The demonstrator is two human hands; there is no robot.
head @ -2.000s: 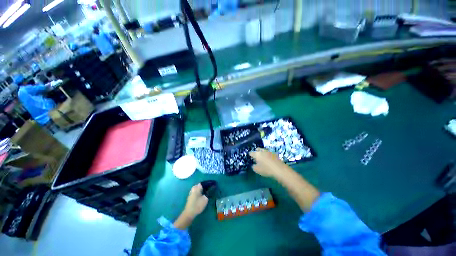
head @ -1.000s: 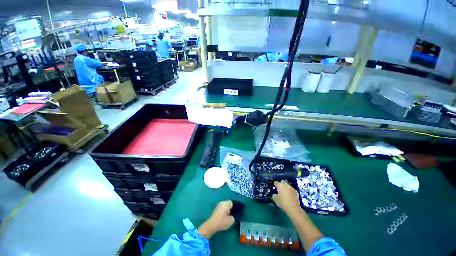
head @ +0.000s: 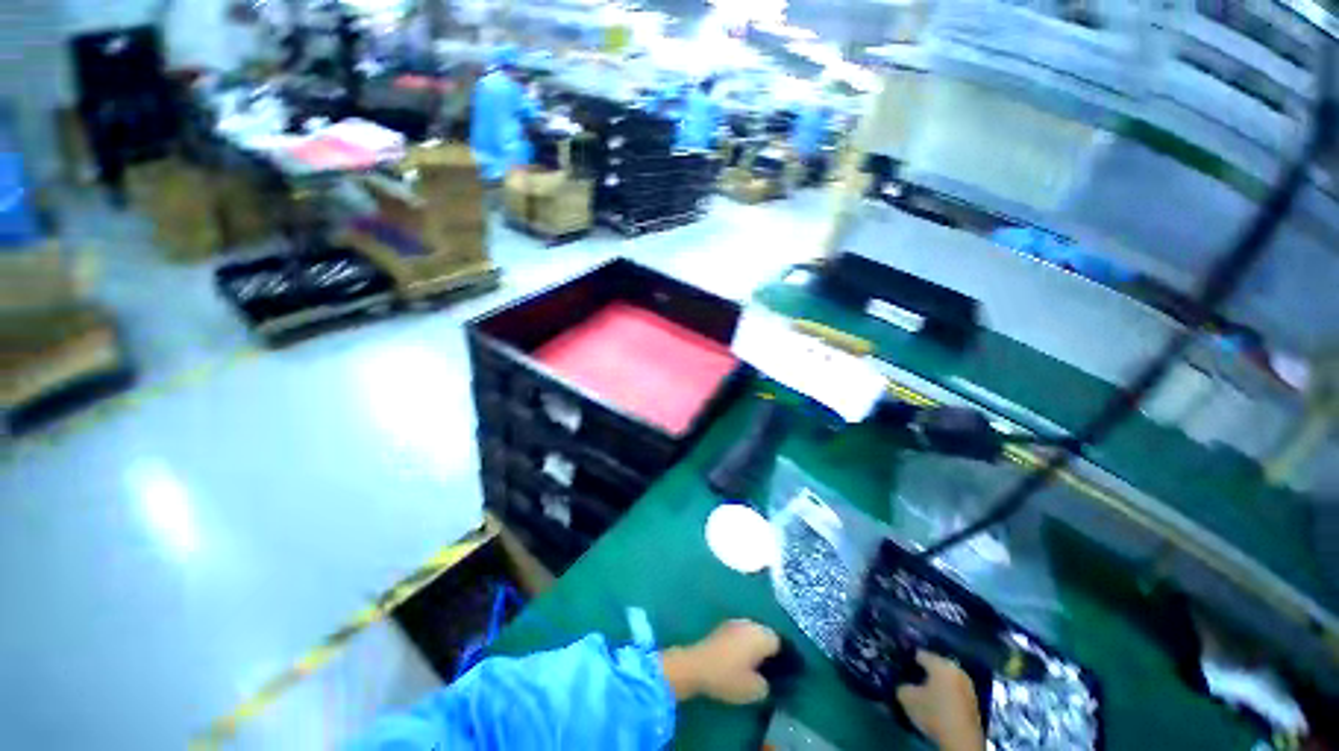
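My left hand (head: 730, 660) is closed around a small black thing at the front of the green mat; what it is cannot be told. My right hand (head: 940, 695) is over the left compartment of the black parts tray (head: 869, 610); its fingertips are blurred, so whether they hold a part cannot be told. The black electric screwdriver (head: 981, 640) lies across the tray, above my right hand. Bright silver pieces (head: 1040, 719) fill the right compartment. Only a corner of the fixture (head: 795, 734) shows at the bottom edge.
A clear bag of small grey parts (head: 817, 575) and a round white dish (head: 740, 539) lie left of the tray. Stacked black crates (head: 538, 440) with pink interior stand at the bench's left. A black cable (head: 1138, 385) crosses the right side. Coworkers in blue are in the background.
The view has swung left, so the bench has shifted right and down and most of the fixture has left the picture. My right hand stays at the tray, my left beside the fixture.
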